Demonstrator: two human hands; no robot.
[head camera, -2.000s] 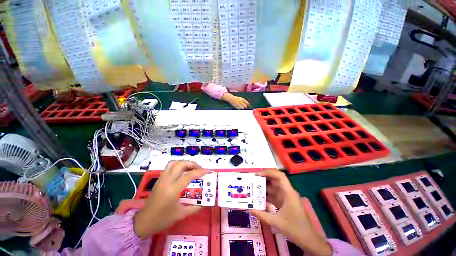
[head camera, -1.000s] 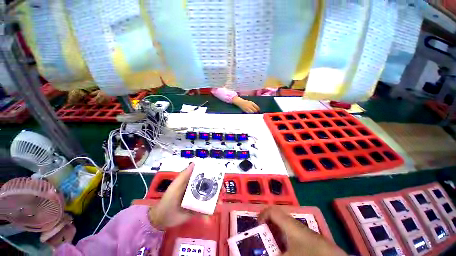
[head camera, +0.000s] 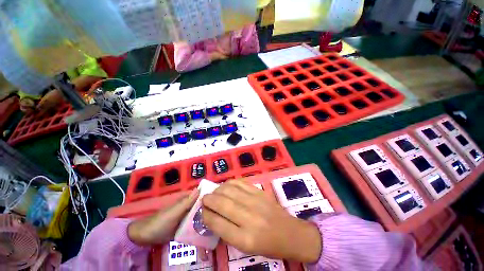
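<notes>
My left hand (head camera: 162, 222) holds a white handheld unit (head camera: 199, 219) upright and tilted, its back with the round dark part facing right. My right hand (head camera: 247, 219) lies over that back, its fingers covering much of the unit. The screen side is hidden. Beneath my hands is a red-pink foam tray (head camera: 326, 185) with white units. One unit (head camera: 296, 189) at its upper right has a dark screen. Another unit (head camera: 183, 254), below my left hand, shows a lit icon menu.
Behind is a watch tray strip (head camera: 180, 186), and a large red watch tray (head camera: 322, 95). Lit modules (head camera: 197, 115) sit on a white board (head camera: 255, 124). Cables (head camera: 79, 143), a yellow bin (head camera: 58, 211) and a pink fan (head camera: 18, 241) are left. A console tray (head camera: 345, 159) is right. A person's sleeves (head camera: 217, 50) are across.
My right hand has left the unit in the foam tray and moved onto the back of the unit in my left hand. The view has tilted and shifted. The person across now has both sleeves showing.
</notes>
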